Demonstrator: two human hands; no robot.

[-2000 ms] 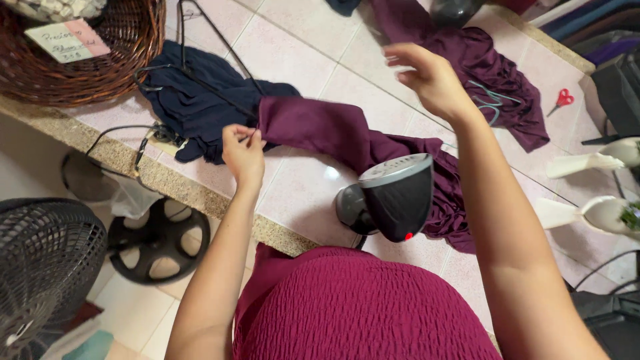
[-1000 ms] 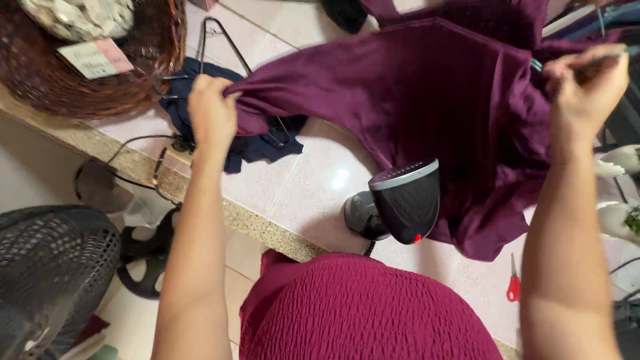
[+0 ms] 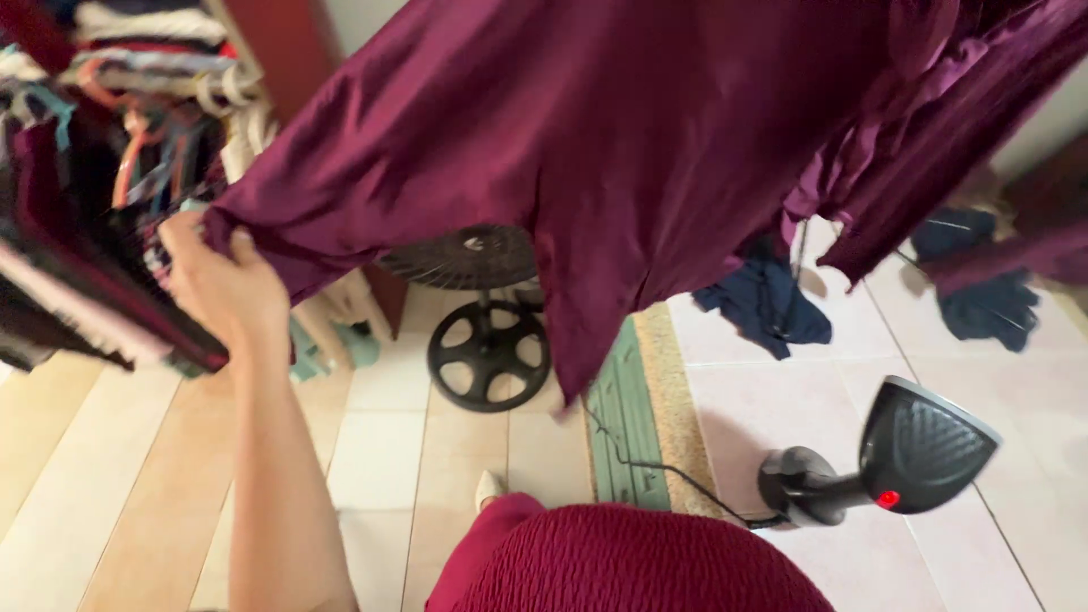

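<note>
My left hand (image 3: 223, 276) grips a corner of a dark purple satin garment (image 3: 527, 144) at the left and stretches it out sideways. The cloth spreads across the top of the view, and one pointed end hangs down in the middle. My right hand is not visible. A black handheld garment steamer (image 3: 922, 450) with a lit red light stands at the lower right on the tiled counter (image 3: 816, 399), its cord running off to the left. Behind it lies a crumpled navy garment (image 3: 765, 297), partly under the purple cloth.
Clothes on hangers (image 3: 93, 246) fill a rack at the left, with folded clothes (image 3: 153, 34) above. A black pedestal fan (image 3: 489, 355) stands on the tiled floor behind the purple cloth. The counter has a speckled stone edge (image 3: 680, 399) over a green front (image 3: 629, 425).
The purple garment has been lifted off the counter, where it lay two seconds ago, and is now spread in the air. The view has swung strongly left, toward the clothes rack.
</note>
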